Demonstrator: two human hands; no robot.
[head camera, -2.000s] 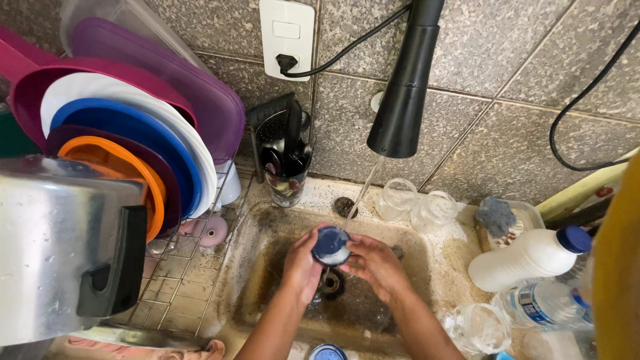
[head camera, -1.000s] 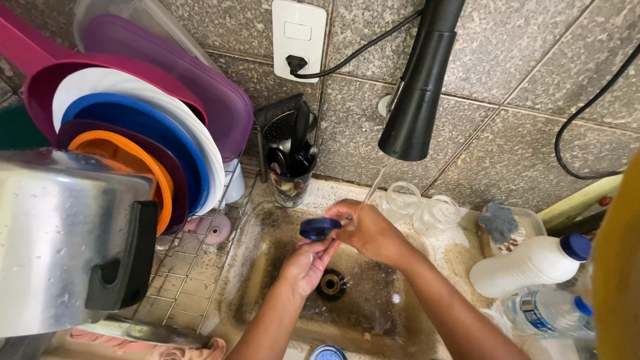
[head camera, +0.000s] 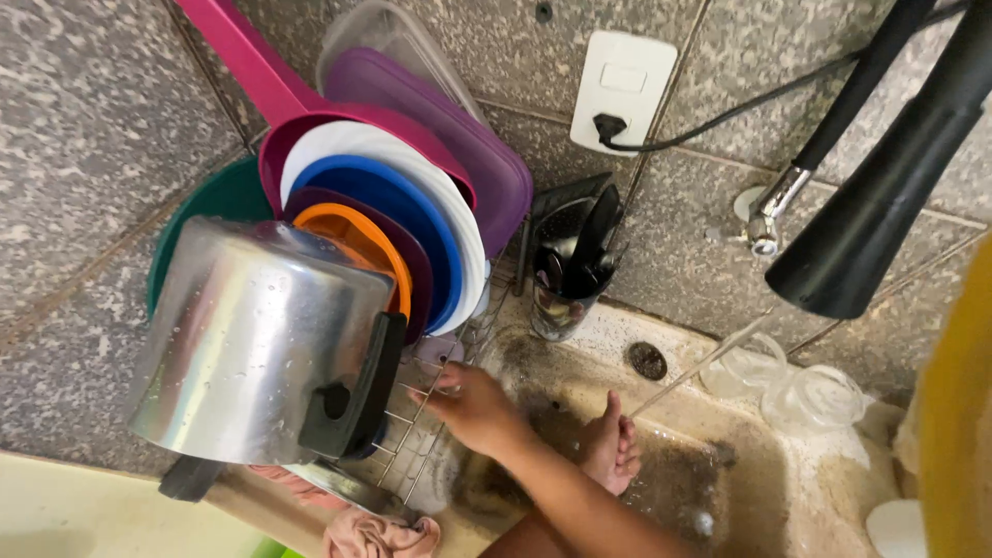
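Note:
My right hand (head camera: 477, 407) reaches across my left arm to the wire dish rack (head camera: 403, 422). Its fingers are apart at the rack's edge, with nothing seen between them. Below it, over the basin of the sink (head camera: 763, 496), my left hand (head camera: 612, 449) has curled fingers and a raised thumb, and no object shows in it. A thin stream of water from the black faucet (head camera: 845, 232) falls at this hand. A dark blue edge (head camera: 377, 440) shows behind the handle of the metal pot (head camera: 256, 349); what it belongs to is mostly hidden.
Colorful plastic bowls and a magenta long-handled bowl (head camera: 287, 116) lean on the rack. A cutlery holder (head camera: 570, 287) stands at the sink's back corner. Glass jars (head camera: 814, 399) sit on the right ledge. A pink cloth (head camera: 380, 535) lies at the bottom, near a plugged-in outlet's wall (head camera: 624, 93).
The blue lid held in both hands earlier is no longer seen in them. My right hand has crossed left to the rack. The view has swung left.

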